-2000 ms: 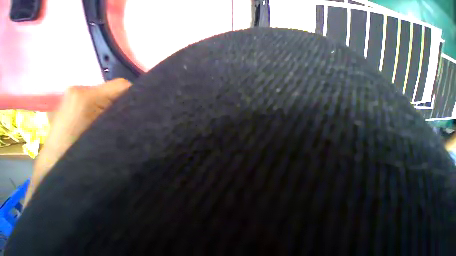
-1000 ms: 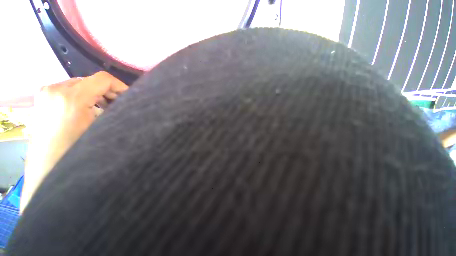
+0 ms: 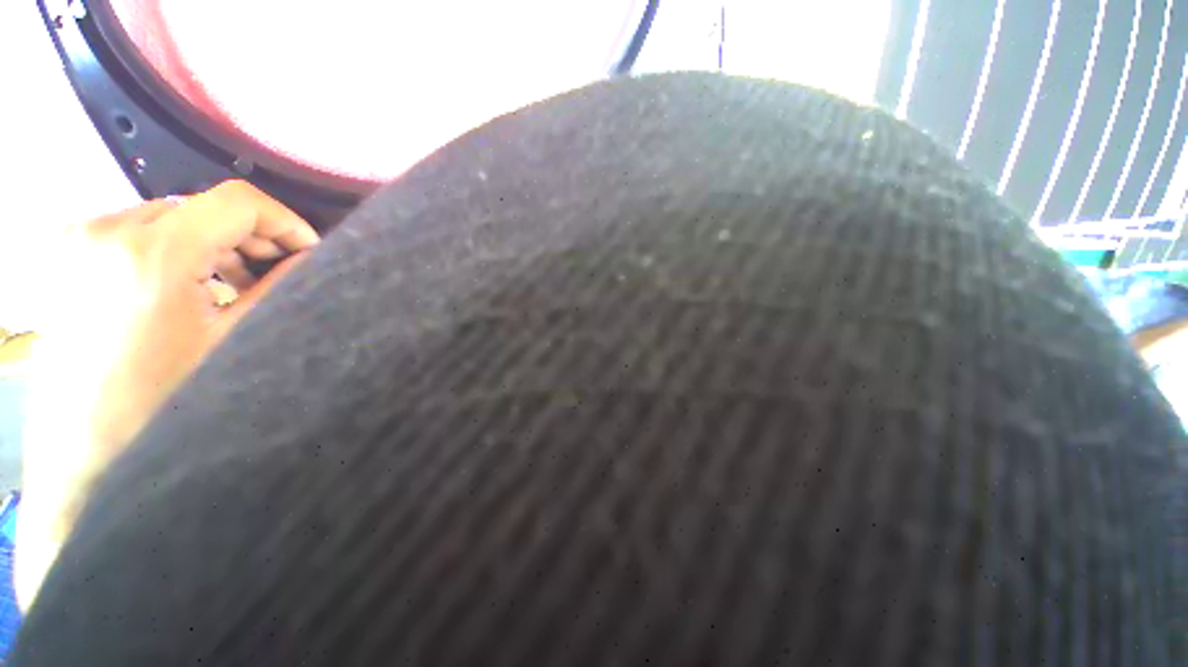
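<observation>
A black ring frame (image 3: 143, 124) with small holes lies at the top left. Its large round opening shows a washed-out white surface with a pink edge. My left hand (image 3: 196, 261) is at the frame's near edge, fingers curled, partly overexposed. The fingertips are partly hidden by a dark ribbed fabric shape, so I cannot tell whether they grip the frame. My right hand is not in view.
The dark ribbed fabric (image 3: 651, 391) blocks the centre and bottom. White sheets with wide dark bars (image 3: 1042, 117) lie at the upper right. Blue cloth and a bit of skin (image 3: 1153, 313) show at the right edge. Something blue is at the lower left edge.
The frame and my left hand have shifted left and a little down in the picture. The barred sheets look larger, and the phone-like black object at top left is out of view.
</observation>
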